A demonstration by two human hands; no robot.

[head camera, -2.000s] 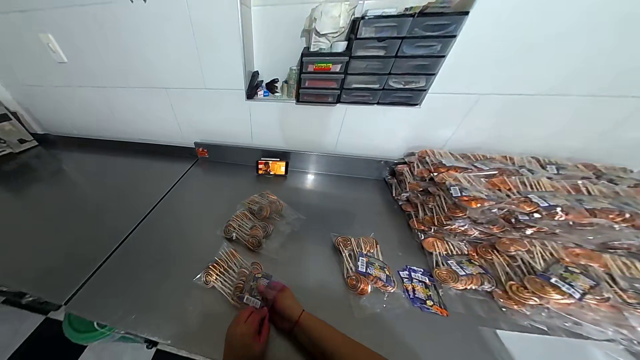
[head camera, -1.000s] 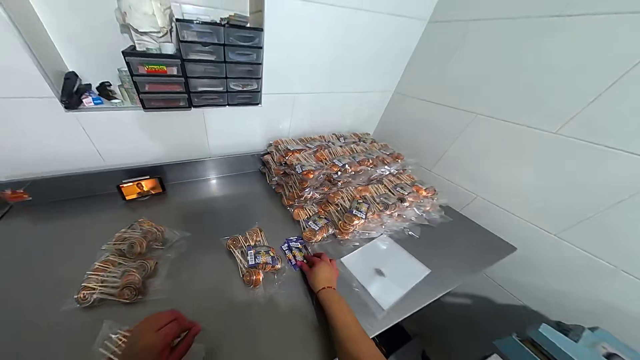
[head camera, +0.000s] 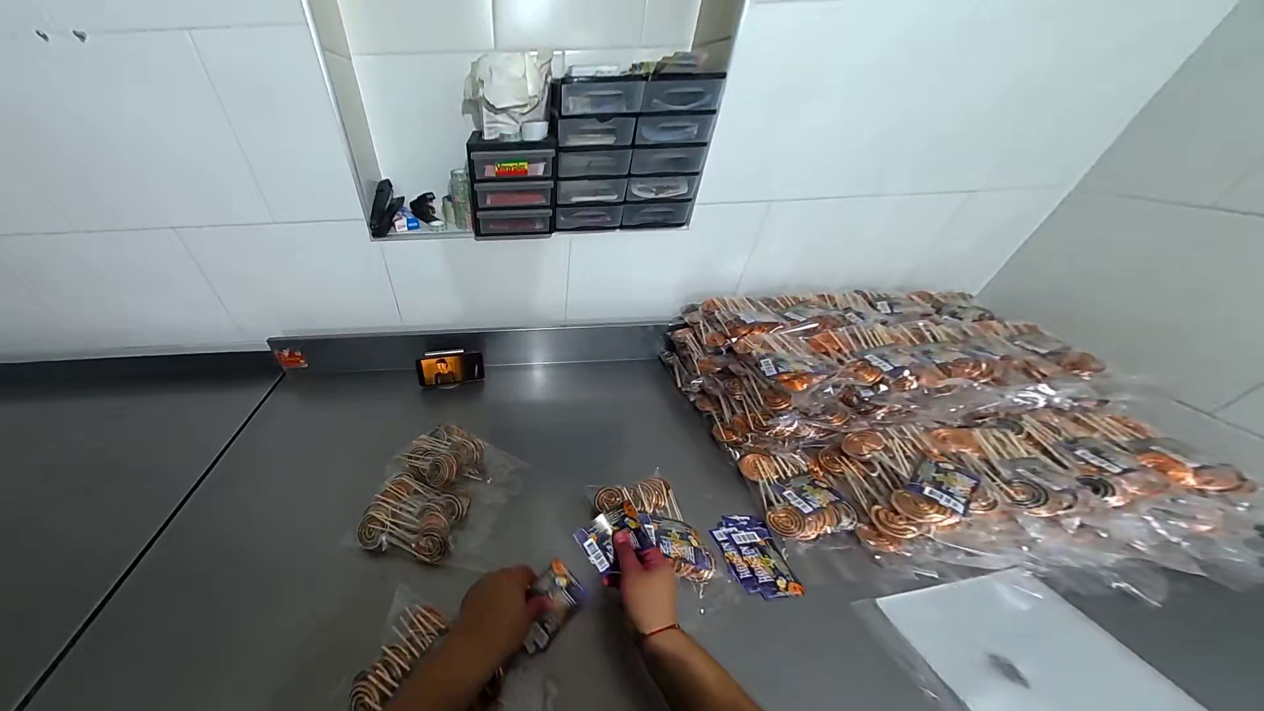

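My left hand [head camera: 499,607] holds a printed card [head camera: 555,597], blurred at its edges, above a clear bag of spiral lollipops [head camera: 395,657] that my forearm partly covers. My right hand [head camera: 644,583] grips several printed cards [head camera: 598,545] over a bagged bunch of lollipops [head camera: 688,548] with a card inside. Just right of that bunch, more loose cards [head camera: 758,558] lie overlapping on the steel table. Farther back on the left are bagged lollipops [head camera: 420,494] with no card visible.
A large pile of bagged lollipops [head camera: 889,395] fills the table's right back. Clear bags on a white sheet [head camera: 1027,642] lie at the front right. A phone [head camera: 450,369] leans on the steel backsplash [head camera: 592,344]. Small drawers [head camera: 592,163] stand in the wall niche.
My right hand has moved left from the loose card pile and now holds several cards. My left hand now holds a card. The view has swung right and partly back.
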